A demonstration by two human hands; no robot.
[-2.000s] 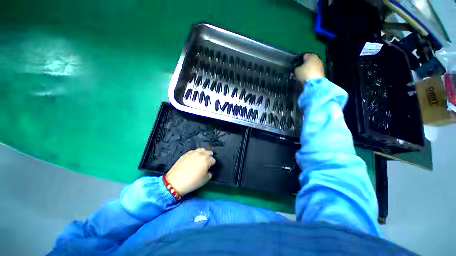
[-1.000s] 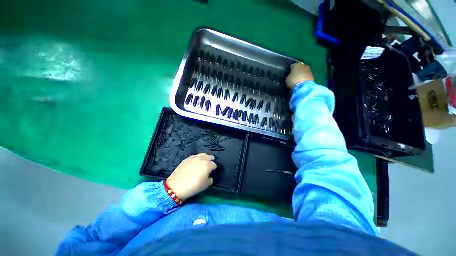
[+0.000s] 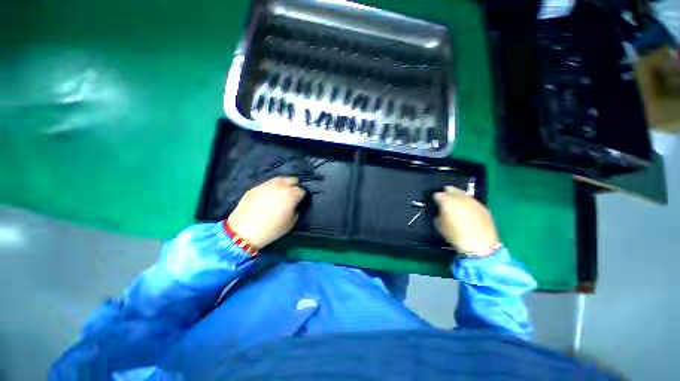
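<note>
My left hand [image 3: 268, 211] is over the left compartment of the black divided tray [image 3: 353, 195], its fingertips among loose thin black pieces [image 3: 298, 165]; whether it grips one is hidden. My right hand [image 3: 465, 220] is in the right compartment, fingertips down beside a few thin silvery pieces [image 3: 416, 216]; its fingertips are dark and blurred, so I cannot tell if it holds one. The stainless steel tray [image 3: 339, 141] lies beyond, against the black tray, with several rows of black pieces with pale ends [image 3: 339, 120].
A deep black bin [image 3: 589, 97] with shiny dark contents and a white label stands at the right. A brown cardboard box [image 3: 660, 85] is at the far right edge. The green mat [image 3: 134, 164] lies under the trays.
My right hand has left the steel tray's right end and come down into the black tray's right compartment. My left hand stays over the left compartment. The whole view has shifted and blurred.
</note>
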